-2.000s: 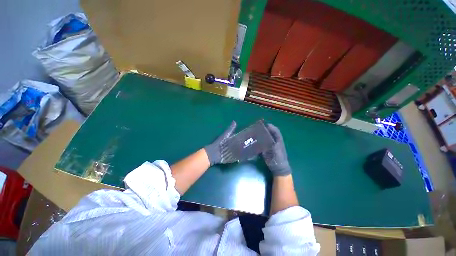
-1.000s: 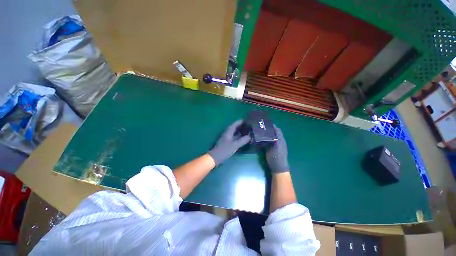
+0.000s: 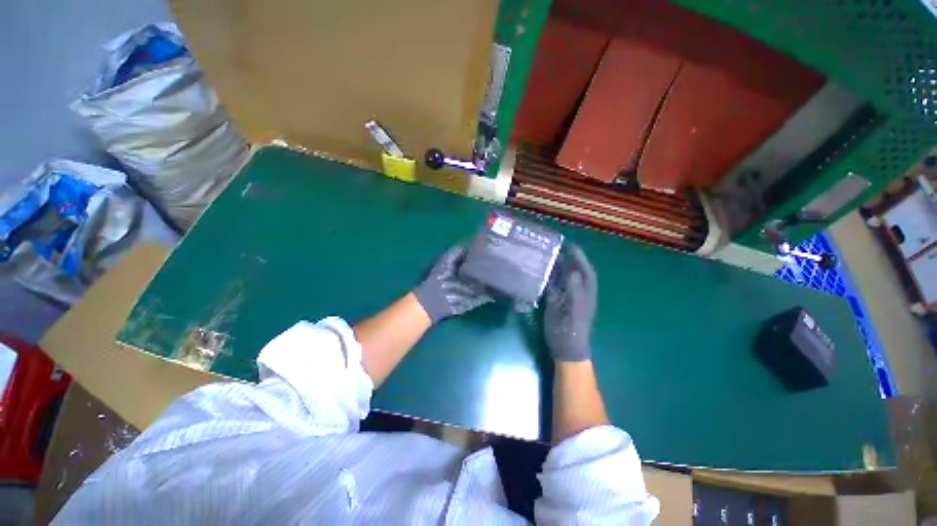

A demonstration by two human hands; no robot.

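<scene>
A dark grey product box with small white print and a white label is held above the green tabletop, one printed face toward me. My gloved left hand grips its left side. My gloved right hand is at its right side, fingers along the edge. Another dark product box stands on the table at the right, untouched.
The shrink tunnel's rust-red curtain hangs over the roller conveyor ahead. A ball-knob handle and yellow holder stand at the back edge. An open shipping carton with dark boxes lies below the right front edge.
The held box has been turned between my hands, from a plain logo face to a face with a label and text. The tunnel curtain strips have shifted, with something dark showing beneath them.
</scene>
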